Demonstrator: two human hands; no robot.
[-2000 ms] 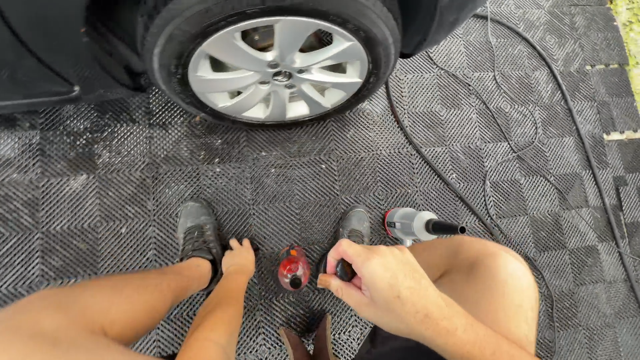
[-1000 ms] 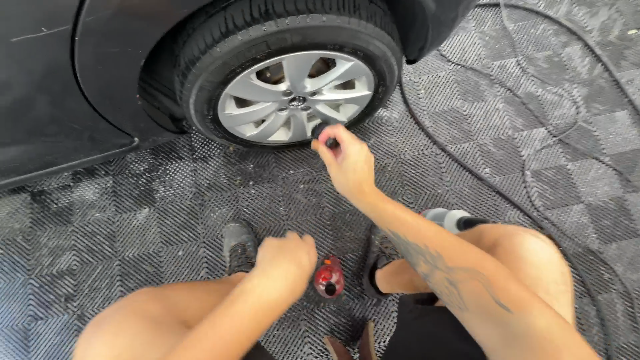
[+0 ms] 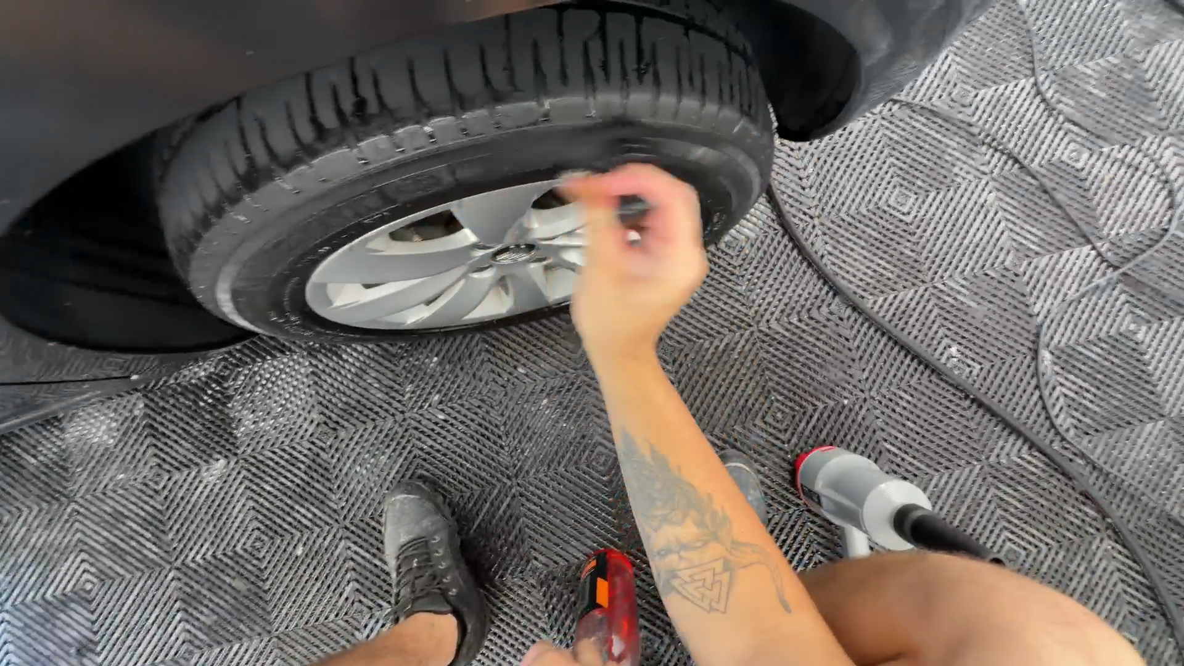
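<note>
My right hand (image 3: 638,250) is blurred at the upper right sidewall of the car tire (image 3: 388,199), closed on a small black applicator that is mostly hidden by the fingers. Behind and left of it lies the silver alloy wheel (image 3: 462,268) with its center cap. Of my left hand (image 3: 560,655) only fingertips show at the bottom edge, beside a red bottle (image 3: 612,601) with a black and orange label; whether they touch it I cannot tell. The tire's tread looks dark and streaked.
A grey handheld blower (image 3: 846,490) with a black nozzle lies on the floor by my right knee. A black hose (image 3: 925,361) and thinner cords run across the grey floor tiles (image 3: 305,499) on the right. My left shoe (image 3: 425,555) stands below the wheel; dark bodywork overhangs the tire.
My right hand has moved from near my right shoe up to the wheel, then onto the tire's upper right sidewall. My left hand has dropped almost out of view. The view has moved closer to the wheel.
</note>
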